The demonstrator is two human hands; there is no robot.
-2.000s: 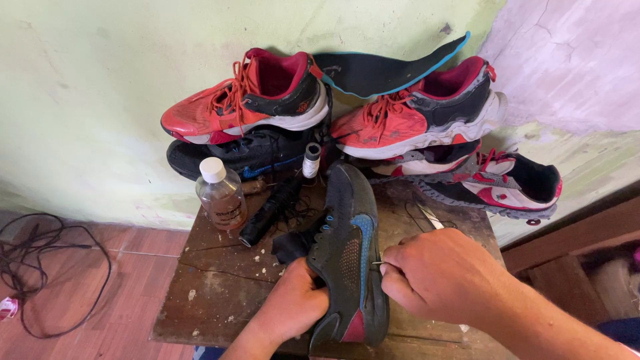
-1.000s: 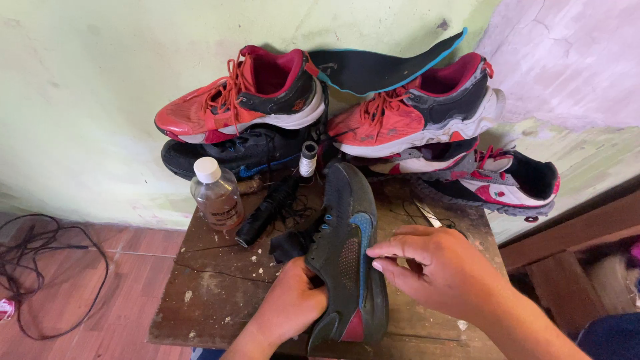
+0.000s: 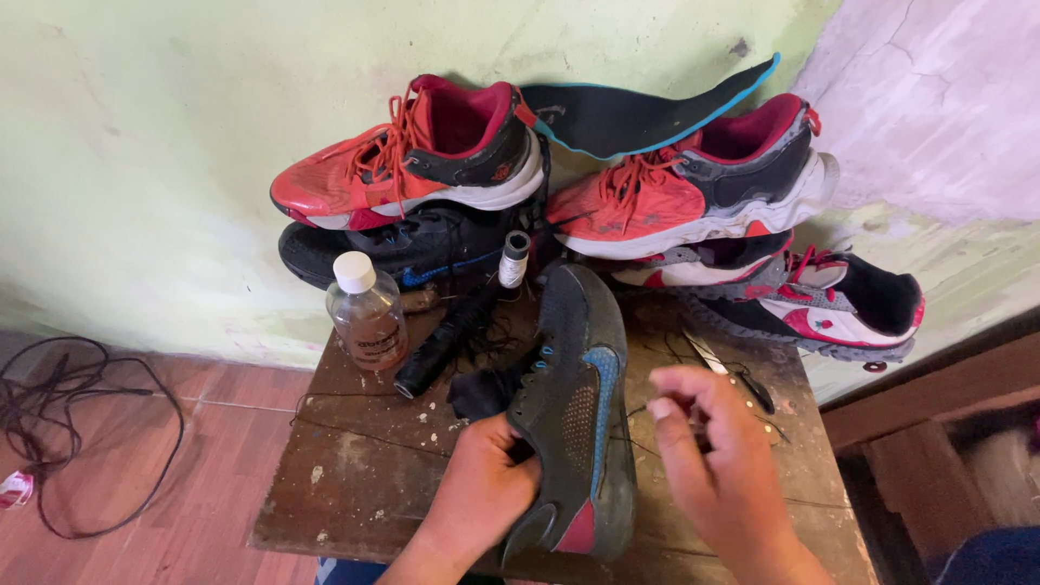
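Observation:
A black sneaker [image 3: 569, 390] with a blue side logo and a dark red heel patch is tilted on its side over the wooden table [image 3: 357, 479], toe away from me. My left hand [image 3: 491, 475] grips it, the fingers hidden inside the collar. To the right of its sole, my right hand [image 3: 715, 447] is raised with thumb and forefinger close together; a dark thread [image 3: 638, 413] runs between the shoe and these fingertips. Whether a needle is between them cannot be told. Beyond the sneaker stand a spool of white thread [image 3: 513, 264] and a black thread cone [image 3: 439, 349].
A clear plastic bottle [image 3: 366, 325] stands at the table's left. Red sneakers [image 3: 463, 162] rest on other shoes along the wall, an insole [image 3: 634, 122] lying across them. A metal blade [image 3: 705, 351] lies right of the sneaker. A black cable [image 3: 146, 390] coils on the floor.
My right hand was against the side of the sneaker near its sole and has moved off to the right. My left hand keeps its hold on the shoe.

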